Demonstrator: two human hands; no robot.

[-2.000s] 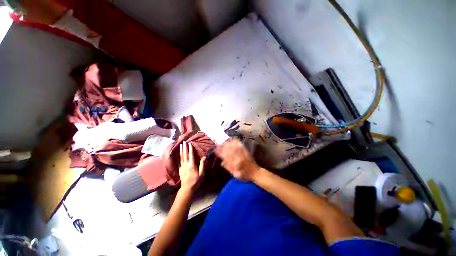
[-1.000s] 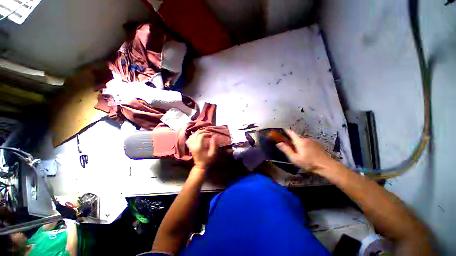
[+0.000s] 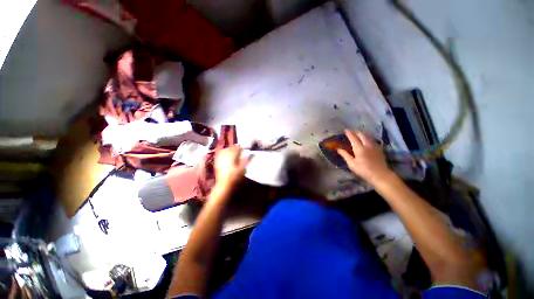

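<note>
A reddish-brown garment piece (image 3: 186,182) lies over the grey sleeve board (image 3: 157,194), whose rounded end shows at the left. My left hand (image 3: 229,166) grips the cloth on the board, beside a white cloth part (image 3: 266,167) that lies just right of my fingers. My right hand (image 3: 366,156) is on the orange-brown handle of the dark steam iron (image 3: 335,150), which sits at the right of the table. The fingers partly hide the handle.
A pile of brown and white cloth (image 3: 132,87) lies at the back left. Small dark snips (image 3: 103,225) lie at the left. A hose (image 3: 462,99) loops along the right wall. A red cloth (image 3: 181,29) hangs behind.
The iron has moved from beside the garment back to the right, with my right hand on it. A white part now shows beside my left hand. The view has shifted.
</note>
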